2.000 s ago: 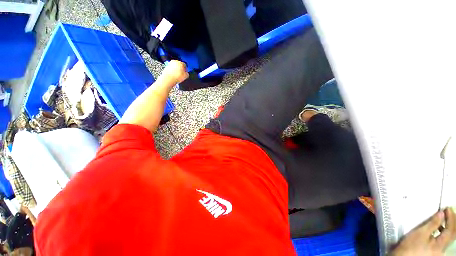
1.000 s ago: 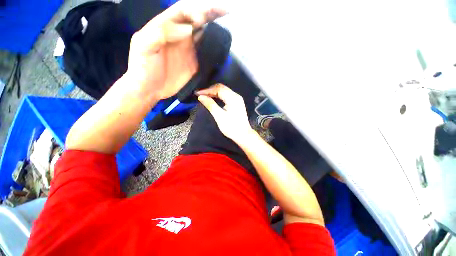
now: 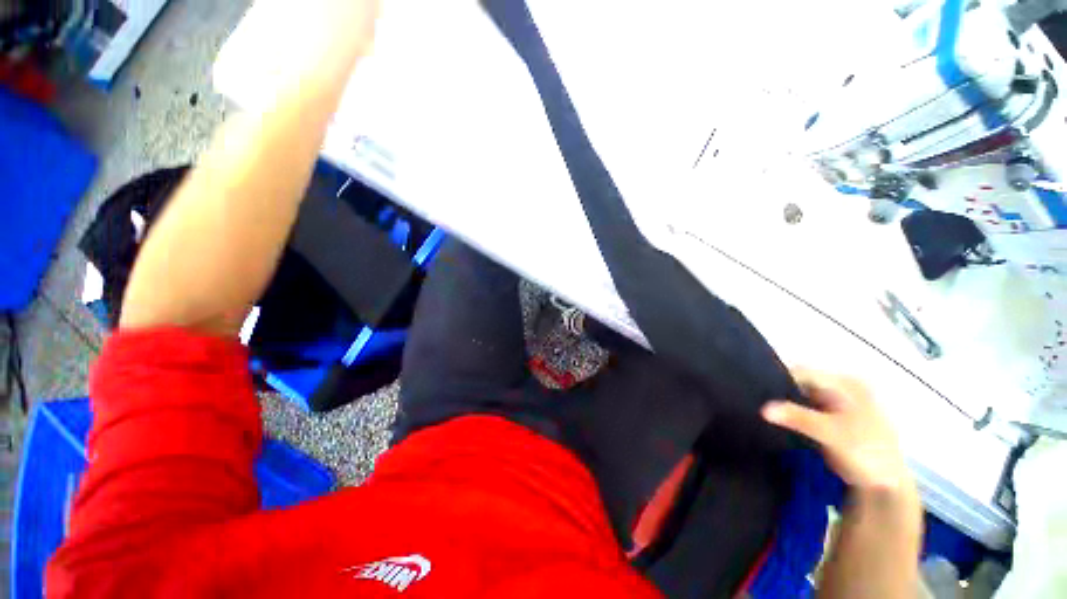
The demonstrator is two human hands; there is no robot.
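Note:
A long black fabric panel (image 3: 655,287) lies diagonally over the white table, from the top edge of the picture down over its front edge toward my lap. My right hand (image 3: 842,427) pinches the panel's lower end between thumb and fingers at the table's front edge. My left hand (image 3: 339,29) is at the top, blurred, bright and cut off by the picture's edge, so its fingers and any hold cannot be made out. Slim silver snips (image 3: 910,325) and a small black object (image 3: 942,243) lie on the machine bed, beyond the panel.
The white table (image 3: 468,129) has a ruler-like strip along its front edge. The sewing machine head (image 3: 936,105) stands at upper right. Blue crates (image 3: 53,480) and dark cloth are at the left. Pale fabric (image 3: 1044,497) shows at the right edge.
The view has swung toward the table and machine. The black panel now stretches across the tabletop. My left hand has gone up out of the frame's top; my right hand has moved right to the panel's lower end.

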